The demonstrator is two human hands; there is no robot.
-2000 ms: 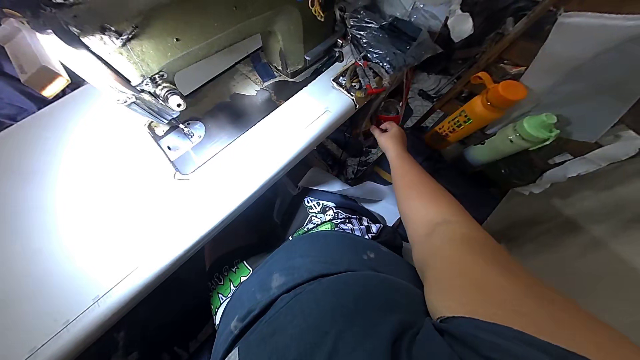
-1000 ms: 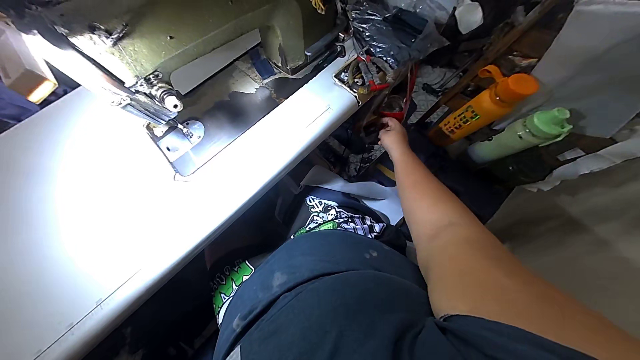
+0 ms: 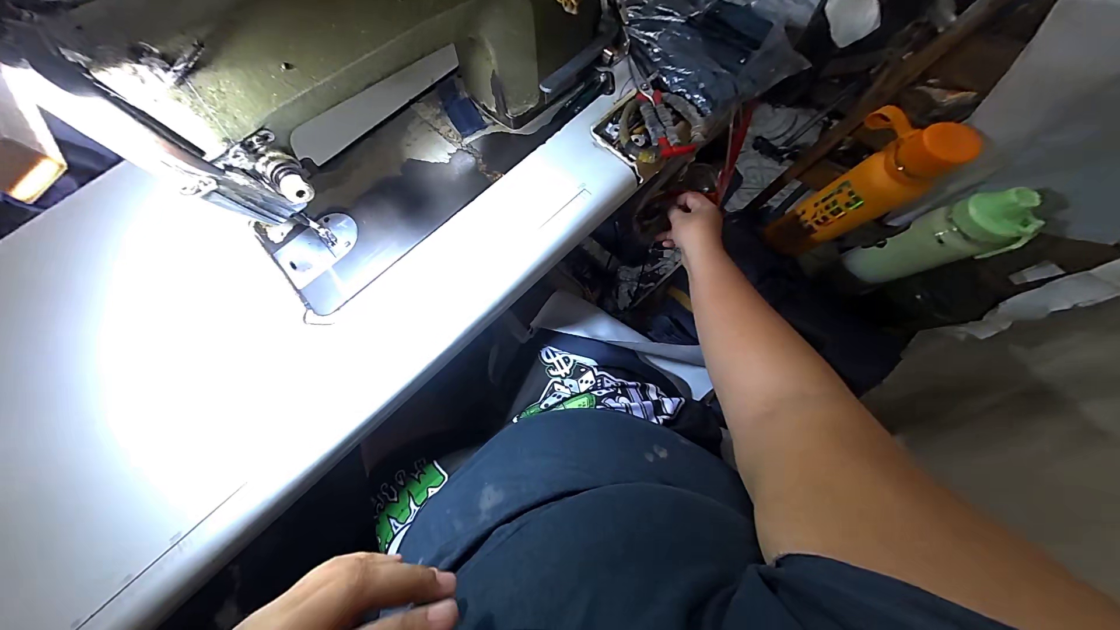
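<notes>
My right hand (image 3: 696, 226) reaches past the right end of the white sewing table (image 3: 472, 289), among dark clutter just below the tray of tools. Its fingers are bent; whether they hold something is hidden. My left hand (image 3: 376, 591) is at the bottom edge, palm down over my dark shirt, fingers slightly apart and holding nothing. At the upper left stands a green industrial sewing machine (image 3: 367, 52), its needle area over a metal needle plate (image 3: 319, 249). Red-handled pliers (image 3: 669, 140) lie in a small tray sunk in the table's right corner.
An orange bottle (image 3: 875, 188) and a light green bottle (image 3: 949, 234) lean at the right. Crumpled clear plastic (image 3: 700, 52) lies behind the tray. Dark fabric (image 3: 787, 297) hangs beneath my right forearm. A wooden bar (image 3: 866, 105) slants behind the bottles.
My left hand has come into view at the bottom edge. My right hand stays near the table's right end, its fingers slightly shifted.
</notes>
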